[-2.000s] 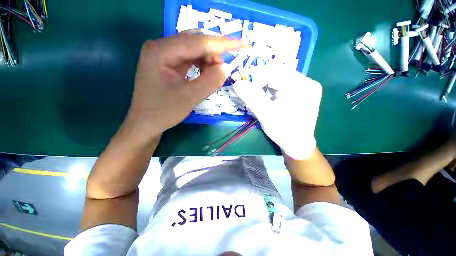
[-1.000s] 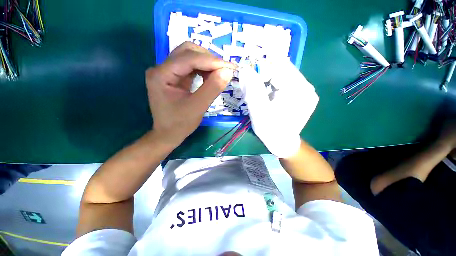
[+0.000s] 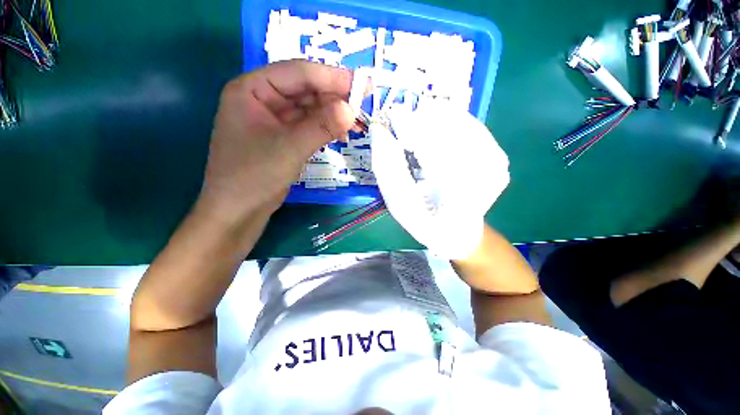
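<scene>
My left hand [image 3: 272, 130] is bare, above the left part of the blue tray [image 3: 488, 77], with thumb and fingertips closed on a small white plastic piece [image 3: 362, 87]. My right hand [image 3: 442, 174] wears a white glove and is closed around a wire harness [image 3: 353, 224]. Its red, black and white loose wires trail out below the glove over the tray's near rim. The fingertips of both hands meet above the tray, with short dark wire parts between them. The glove hides the harness's middle; whether the white piece touches the wires I cannot tell.
Many white plastic pieces [image 3: 329, 172] fill the tray. Finished assemblies with white tubes [image 3: 604, 79] lie on the green bench [image 3: 146, 178] at right. Loose harnesses [image 3: 31, 40] lie at far left. Another person's arm [image 3: 677, 263] is at the right edge.
The tray has moved slightly left since the earliest frame. My left hand's fingertips have drawn back a little, and a white piece now shows upright at them. The trailing wires have swung left.
</scene>
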